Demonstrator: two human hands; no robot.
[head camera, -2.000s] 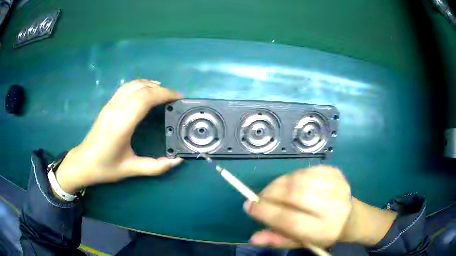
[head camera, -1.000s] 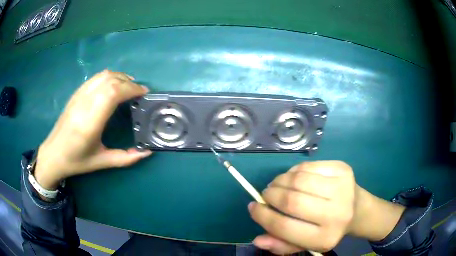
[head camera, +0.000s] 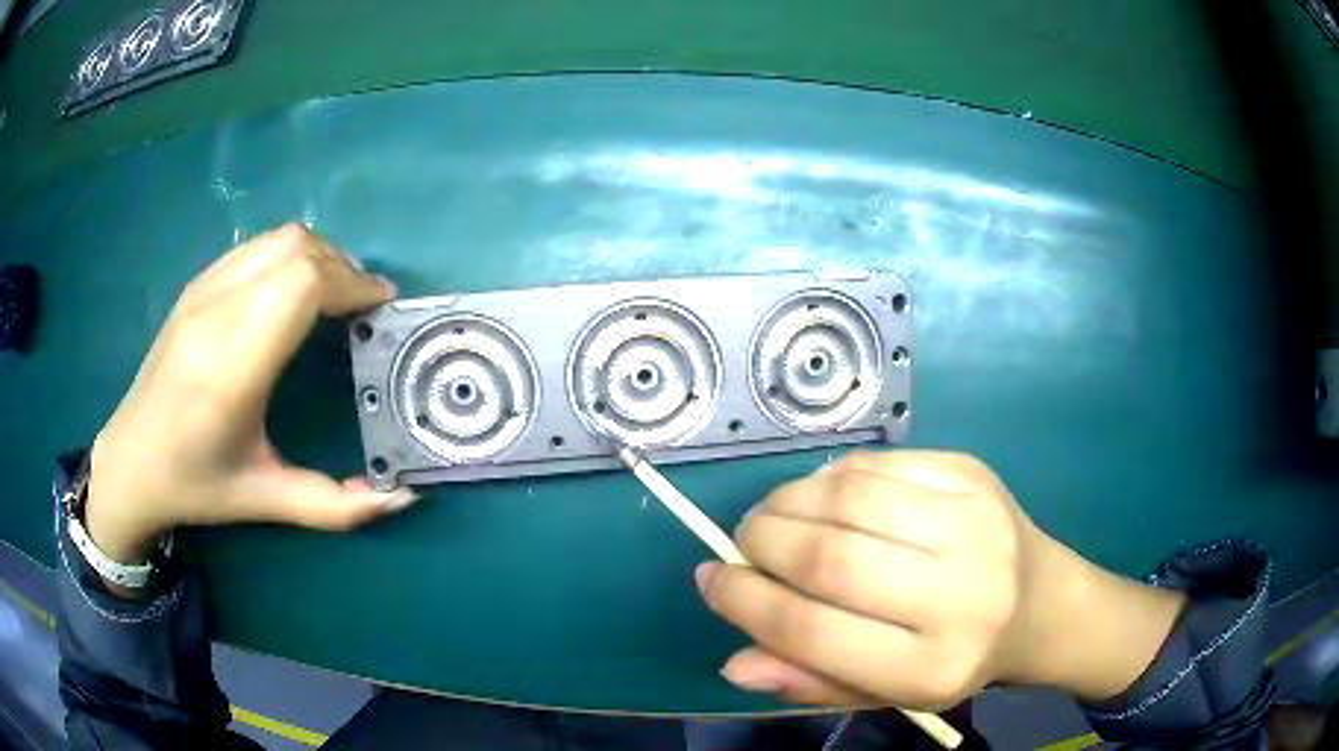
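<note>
A grey metal three-ring plate lies on the blue-green mat in front of me, its right end slightly higher in view. My left hand grips the plate's left end, fingers at the upper corner and thumb at the lower corner. My right hand holds a fine brush with a pale handle like a pen. The brush tip is at the plate's lower edge, just below the middle ring. The tip's exact contact is too small to tell.
Another three-ring plate lies on the darker green belt at the far left. A dark object is at the left rim of the view. A pale object is at the right rim. The mat has a curved near edge.
The plate and my left hand have moved left. The plate's right end has swung up and its rings show more sharply. The brush tip has moved from the left ring to below the middle ring.
</note>
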